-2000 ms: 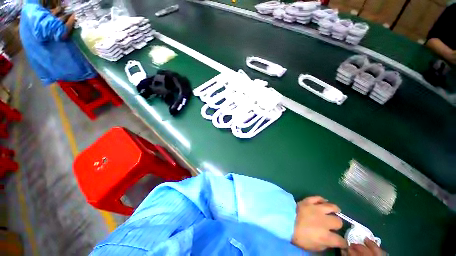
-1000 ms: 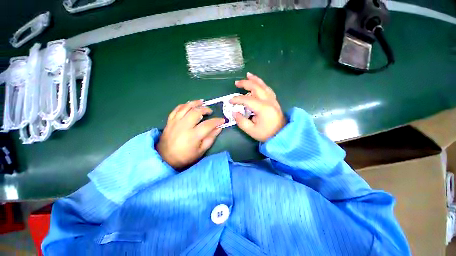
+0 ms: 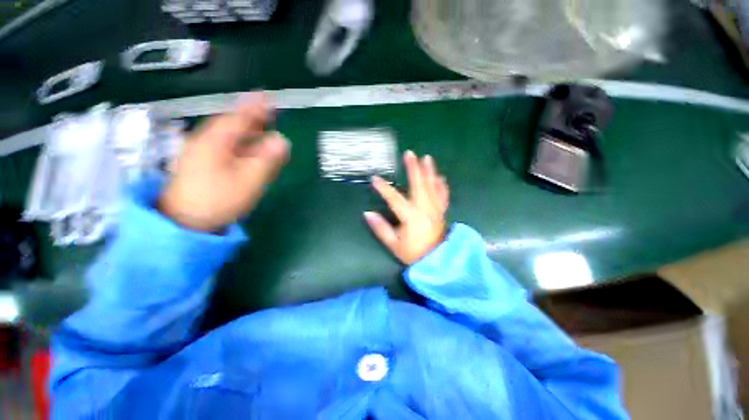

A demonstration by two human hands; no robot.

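My left hand (image 3: 222, 164) is raised at the left of centre, blurred, its fingers partly curled. No part shows in it. My right hand (image 3: 415, 209) is open with its fingers spread. Its fingertips are at the lower right edge of the pale wire bundle (image 3: 357, 154), and no held piece shows. White plastic loop housings (image 3: 74, 168) lie overlapping at the left, partly behind my left hand and sleeve. A blurred white loop housing (image 3: 338, 34) is past the metal strip at top centre.
Two more loop housings (image 3: 166, 54) lie past the metal strip (image 3: 328, 98) at upper left. The soldering iron stand (image 3: 567, 139) is at right, with a large clear plastic bag (image 3: 526, 37) behind it. A cardboard box (image 3: 649, 353) is at lower right. A black bundle (image 3: 16, 246) is at far left.
My hands have parted and the housing they held is no longer between them. My left hand has moved left and up; my right hand has opened beside the wire bundle. The view has shifted.
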